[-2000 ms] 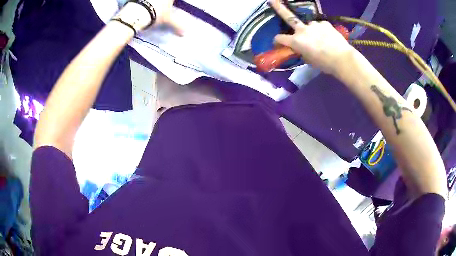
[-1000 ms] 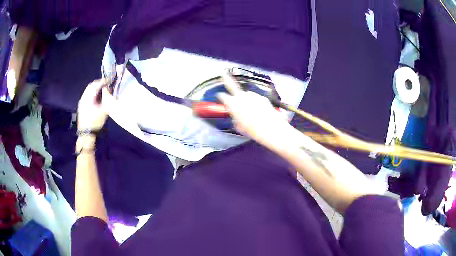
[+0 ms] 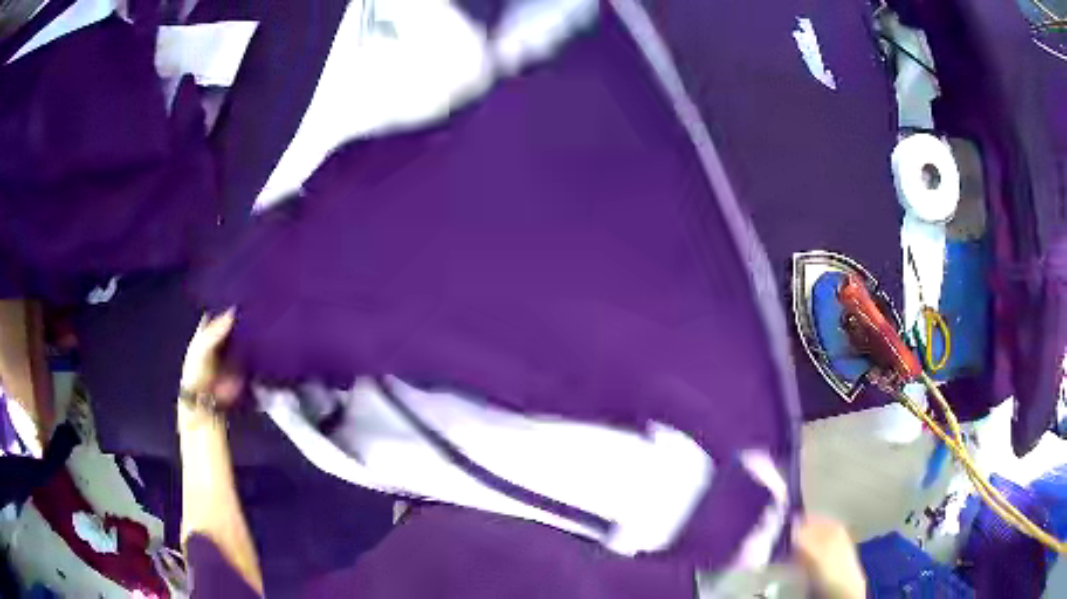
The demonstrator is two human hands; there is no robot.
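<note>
A dark purple-looking garment (image 3: 527, 234) is spread across the middle of the view, blurred by motion, with white interfacing (image 3: 550, 451) showing along its near side. My left hand (image 3: 211, 357) holds the garment's left edge. My right hand (image 3: 826, 555), blurred and partly hidden at the bottom right, is at the garment's near right corner; its fingers and grip do not show clearly. The steam iron (image 3: 848, 322) stands on the table to the right, its red handle free and its pointed plate edge away from me.
A white roll (image 3: 929, 177) lies at the table's right side, with yellow-handled snips (image 3: 935, 341) nearer me. The yellow hose (image 3: 977, 474) runs from the iron to the lower right. More dark cloth (image 3: 100, 164) lies at left. Blue items are on the floor at lower right.
The iron has left my right hand and stands at the right. My right hand has moved down to the garment's near right corner. The garment has shifted and more dark cloth covers the white area.
</note>
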